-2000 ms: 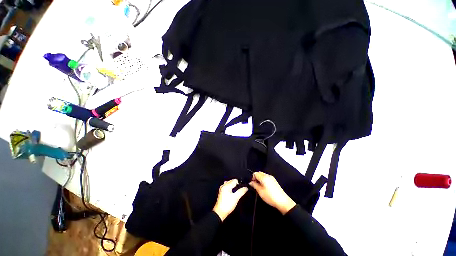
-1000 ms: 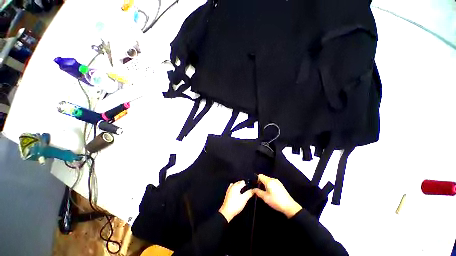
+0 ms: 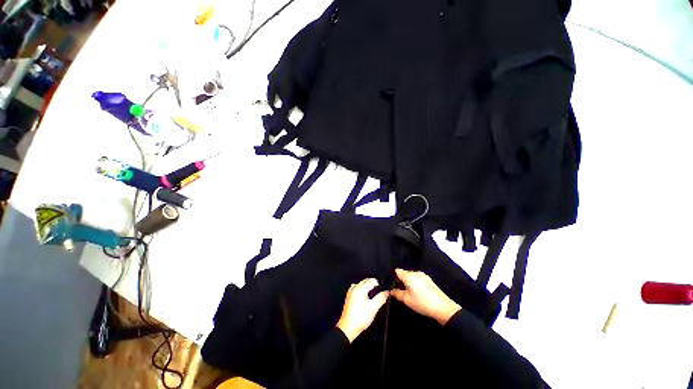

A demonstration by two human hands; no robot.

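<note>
A black sleeveless garment [image 3: 304,289] lies nearest me, with a curved metal hanger hook [image 3: 415,210] at its neckline. My left hand [image 3: 360,308] and my right hand [image 3: 424,296] meet at the garment's front below the neckline. The fingertips of both hands pinch the black front edge. A thin reddish line, perhaps a thread, runs down the cloth below my right fingers. What exactly sits between the fingertips is too small and dark to tell.
More black garments [image 3: 471,129] with hanging straps lie beyond. A red thread cone [image 3: 667,292] and a thin yellowish stick [image 3: 610,317] lie right. At left are a purple bottle [image 3: 118,106], dark spools [image 3: 157,219], a teal corded tool [image 3: 91,234] and cables. The white table's edge curves at left.
The whole view has shifted, so things sit slightly lower and further right. My hands stay together at the front edge, with small finger movements. The neck opening beside the hanger looks more closed than at first.
</note>
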